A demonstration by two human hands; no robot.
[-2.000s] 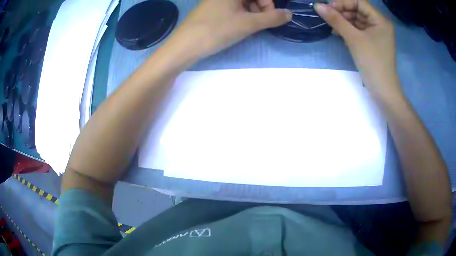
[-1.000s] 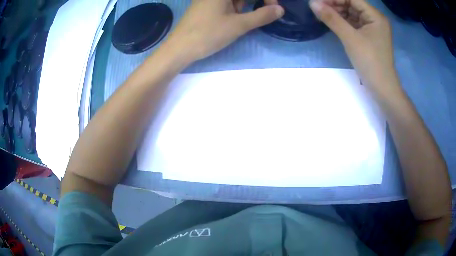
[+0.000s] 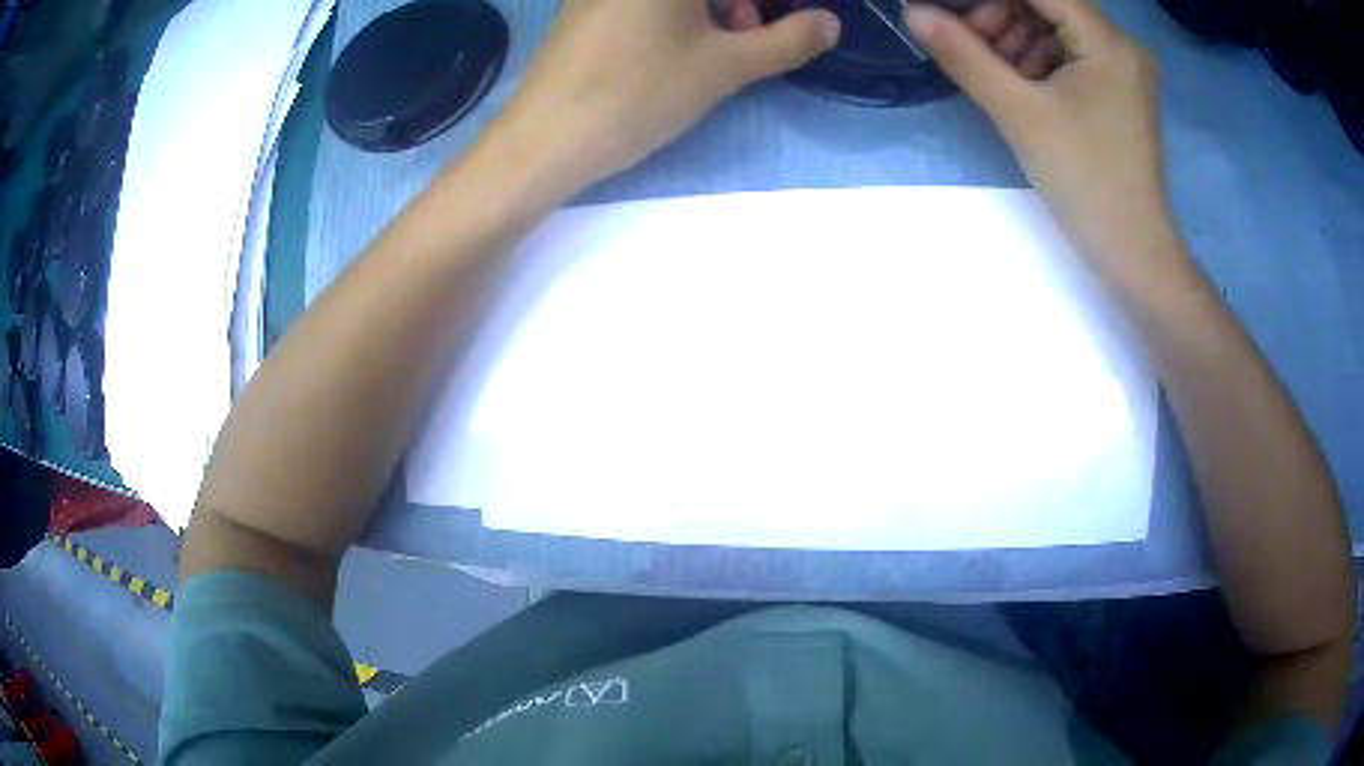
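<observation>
A round black part [image 3: 868, 75] lies on the ribbed mat at the top edge of the picture, partly cut off. My left hand [image 3: 658, 68] is at its left side, thumb tip against the disc; its other fingers are partly hidden and cut off, so its grip is unclear. My right hand [image 3: 1055, 90] is at its right side, thumb and finger pinched at a thin adhesive piece [image 3: 896, 26], which shows as a light edge line over the disc. A second round black part [image 3: 416, 72] lies loose at upper left. White sheets [image 3: 793, 374] lie in front of me.
A spare sheet stack [image 3: 172, 270] stands at left, with many smaller dark parts [image 3: 60, 299] beyond it. More black parts [image 3: 1298, 45] are at upper right. The pale ribbed mat [image 3: 1272, 225] lies under the sheets. A red item [image 3: 102, 506] is at lower left, near hazard tape.
The view has shifted slightly, so discs sit higher. The thin piece's bright outline between my hands has faded, and a short light line now shows by my right fingertips. Both hands stay at the disc.
</observation>
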